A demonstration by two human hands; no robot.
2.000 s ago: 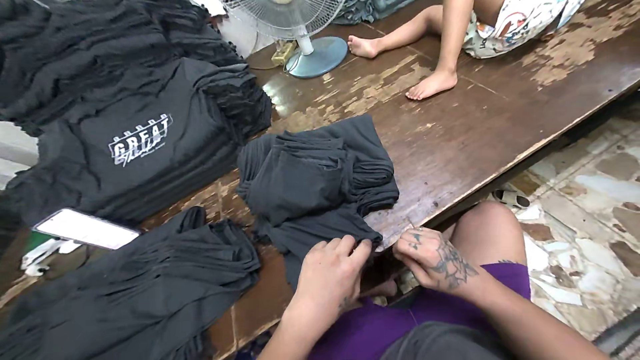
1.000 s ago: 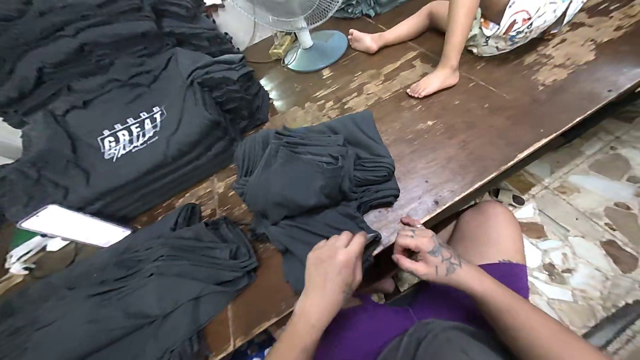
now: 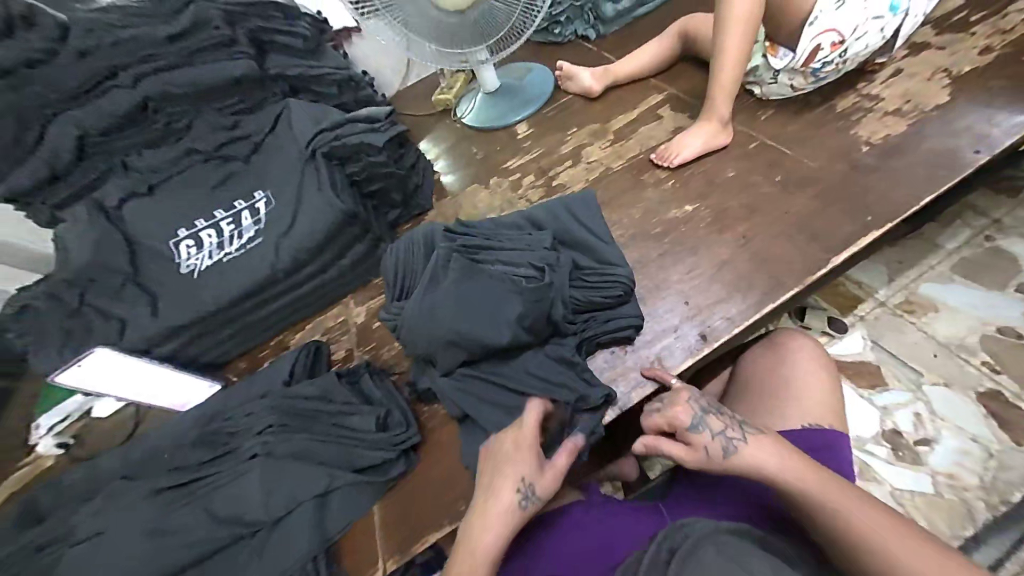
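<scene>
A bundle of folded dark grey fabric [image 3: 496, 304] lies at the edge of the worn wooden table, one piece of it trailing towards me. My left hand [image 3: 528, 464] is at that trailing piece, thumb and fingers apart around its near edge; whether the fingers pinch the cloth is hard to see. To the right, my right hand [image 3: 696, 424] hovers by the table edge with nothing in it, index finger stretched out and the other fingers curled. Another heap of dark fabric [image 3: 264, 472] lies at the lower left.
Printed black shirts [image 3: 320, 240] are stacked at the left, near a phone with a bright screen [image 3: 136, 379]. A fan with a blue base [image 3: 506, 96] stands at the back. Another person's bare foot [image 3: 694, 144] rests on the wooden table [image 3: 768, 216]. Stone-patterned floor [image 3: 920, 360] shows at right.
My left hand's thumb and fingers have spread apart at the cloth. My right hand, close to the fabric's corner two seconds ago, has moved right, away from it.
</scene>
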